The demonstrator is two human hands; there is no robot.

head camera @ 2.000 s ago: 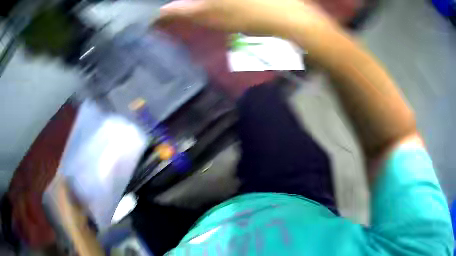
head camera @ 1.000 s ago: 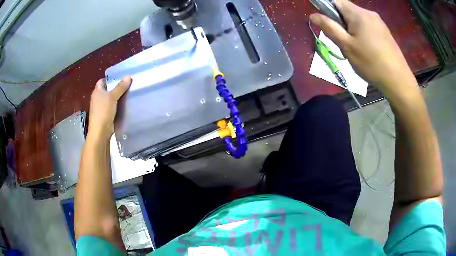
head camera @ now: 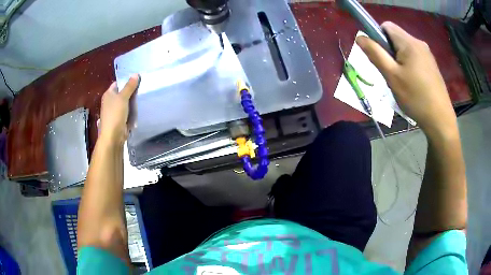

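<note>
My left hand (head camera: 117,109) grips the left edge of a silver sheet-metal plate (head camera: 177,91), thumb on top. The plate lies on the drill press table (head camera: 304,75), its upper right corner under the drill chuck (head camera: 214,13). The bit tip is hard to make out. My right hand (head camera: 401,64) is closed around the dark grey feed handle (head camera: 369,22) at the upper right. A blue coolant hose (head camera: 257,129) curves up beside the plate, its yellow-orange tip at the plate's right edge. More plates (head camera: 186,153) are layered below the held plate.
A green tool (head camera: 355,83) with a thin clear tube lies on a white sheet (head camera: 379,105) at the right. Another plate stack (head camera: 68,150) is on the dark red bench (head camera: 32,134) at the left. A blue crate (head camera: 67,231) stands at the lower left. My knees are below the table.
Since one second ago, the plate has turned slightly and its lower edge now shows apart from the stack below. My right hand and the handle sit a little lower in view.
</note>
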